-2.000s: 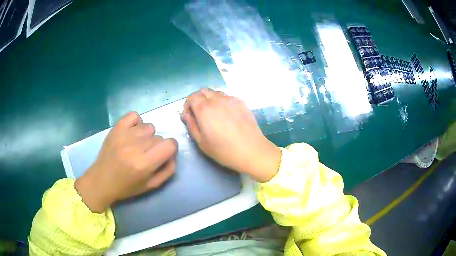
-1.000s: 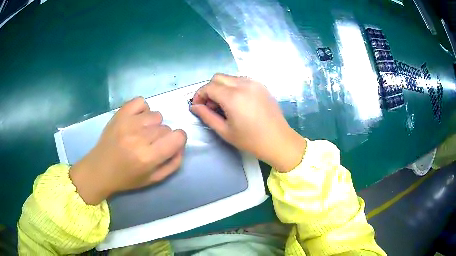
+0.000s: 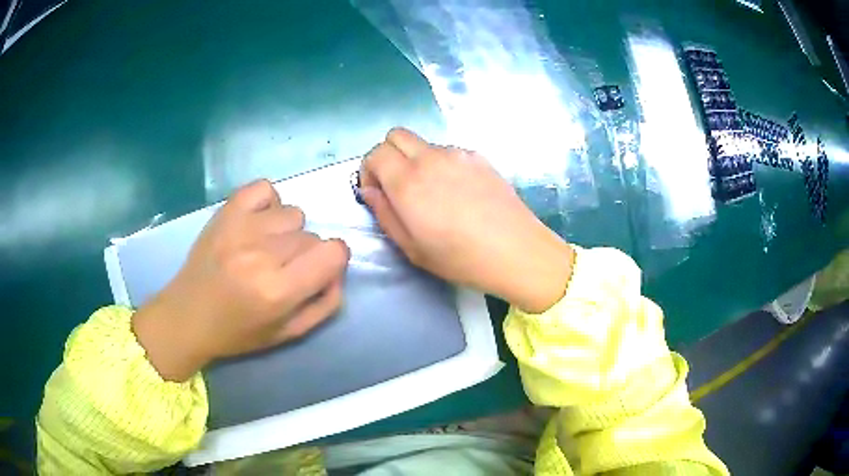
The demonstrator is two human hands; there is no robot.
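Note:
A grey tablet (image 3: 372, 335), back side up, lies on a white backing sheet (image 3: 354, 421) in front of me. Glare and creases show on its surface. My left hand (image 3: 265, 274) rests curled on the tablet's left part; nothing shows in it. My right hand (image 3: 447, 209) is at the tablet's far edge, with its fingertips pinched on a small black lens cover (image 3: 357, 188). Only a bit of the cover shows at the fingertips; the rest is hidden. I cannot tell if it touches the tablet.
Glaring clear film (image 3: 521, 102) lies beyond my right hand. A single black lens cover piece (image 3: 609, 98), a bright white strip (image 3: 668, 130) and a black sheet of lens covers (image 3: 721, 125) lie to the right. Pale-edged items show at the far corners.
Over two seconds, the tablet edge has come slightly nearer its present angle, and the black piece has come into view at my right fingertips. In the last second the right fingers shifted slightly.

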